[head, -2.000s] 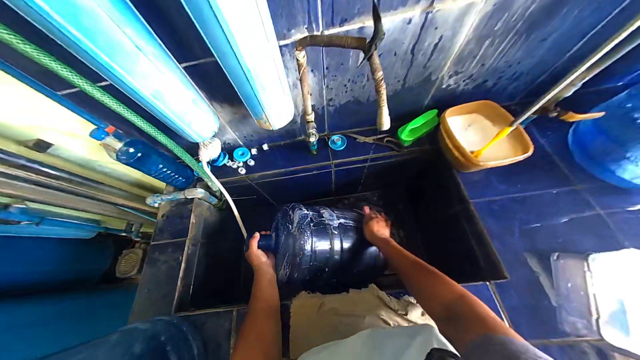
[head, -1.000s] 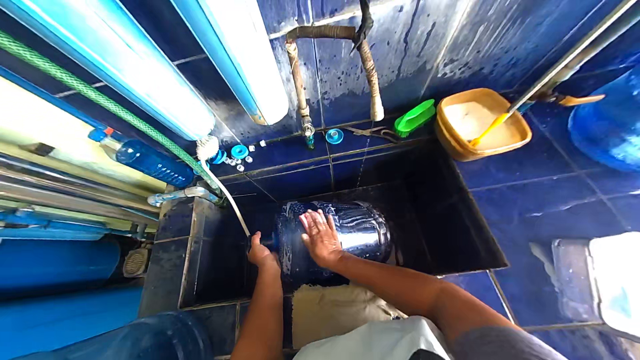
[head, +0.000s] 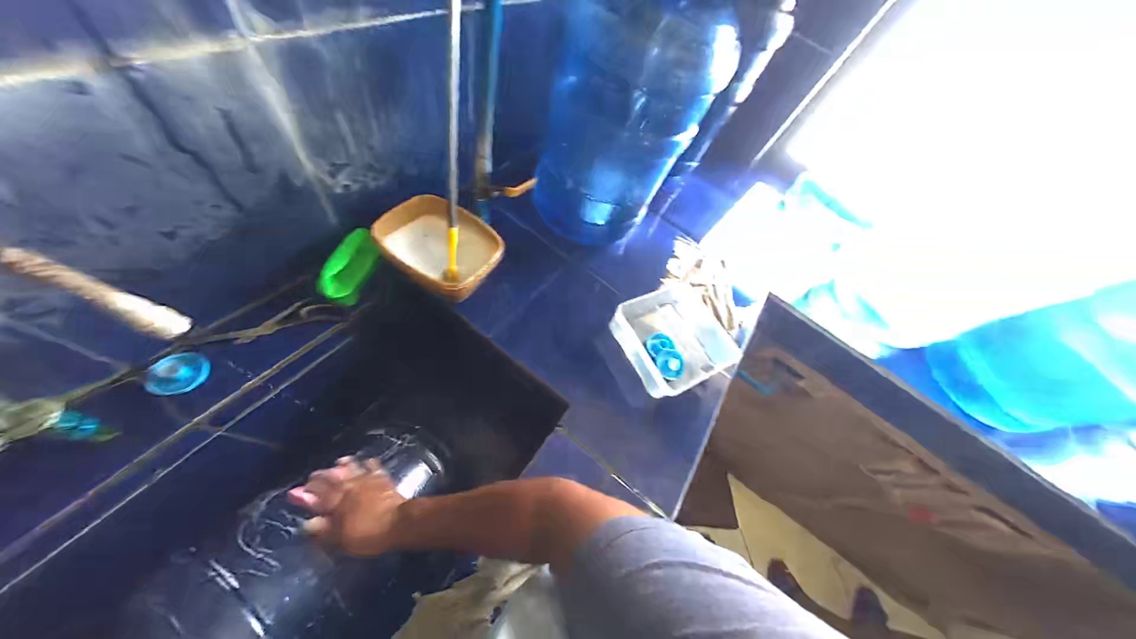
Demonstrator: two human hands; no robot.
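My right hand (head: 351, 508) rests with spread fingers on the side of a large water bottle (head: 266, 550), which lies on its side in the dark tiled basin (head: 479, 382). The bottle's lower left end is blurred and cut by the frame's edge. My left hand is out of view. On the ledge above the basin are a blue cap (head: 177, 374), a pair of pliers, blurred (head: 257, 330), and a green plastic item (head: 348, 266).
At the basin's far corner stands an orange tub (head: 479, 244) with a long-handled tool (head: 453, 213) in it. A large blue bottle (head: 595, 151) stands behind. A clear container (head: 657, 382) holding blue caps sits near the counter's edge, beside a cardboard-brown surface (head: 852, 479).
The view has swung far to the right. My left hand, on the bottle's neck end before, has left the view. My right hand still lies on the bottle.
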